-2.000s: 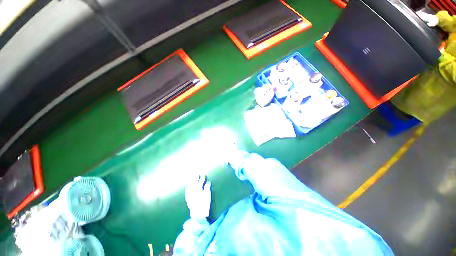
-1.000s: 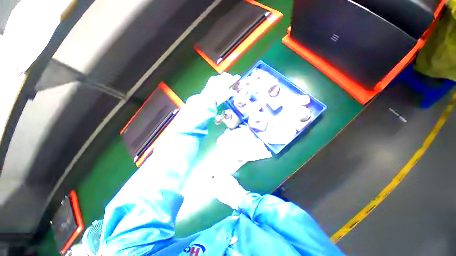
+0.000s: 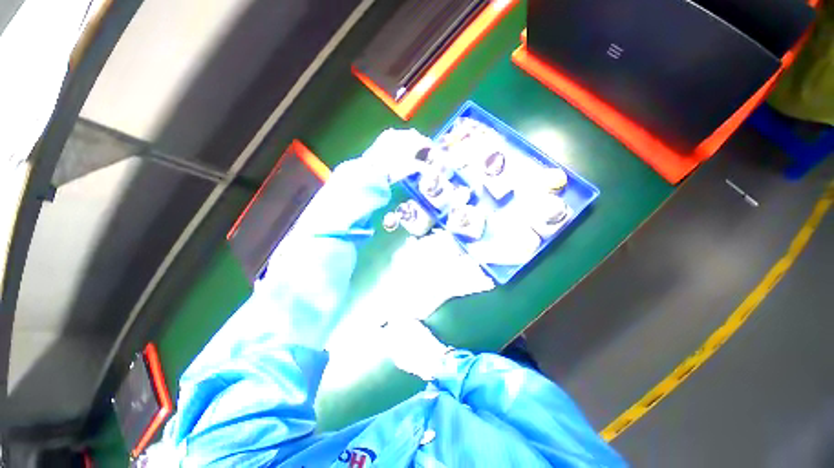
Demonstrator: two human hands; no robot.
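My left hand (image 3: 395,154), in a white glove, reaches to the left edge of the blue bin (image 3: 541,248). Its fingertips are beside a dark-topped item; the glare hides whether they grip it. My right hand (image 3: 416,349), also gloved, is low in front of my chest, by the lower end of the bright white cloth (image 3: 443,274). Its fingers blend into the glare. The cloth lies against the bin's lower left edge. A small silvery-topped bottle (image 3: 413,218) stands just outside the bin. Several pale containers are inside the bin.
Laptops on orange-red trays lie along the green surface at upper centre (image 3: 416,46), left (image 3: 279,206) and lower left (image 3: 135,398). Dark upright laptops (image 3: 640,69) stand at upper right. A yellow line (image 3: 704,370) marks the grey floor.
Since the oldest frame, my left hand has reached up across the bench to the bin, and the view has shifted. Over the last second both hands have stayed almost in place.
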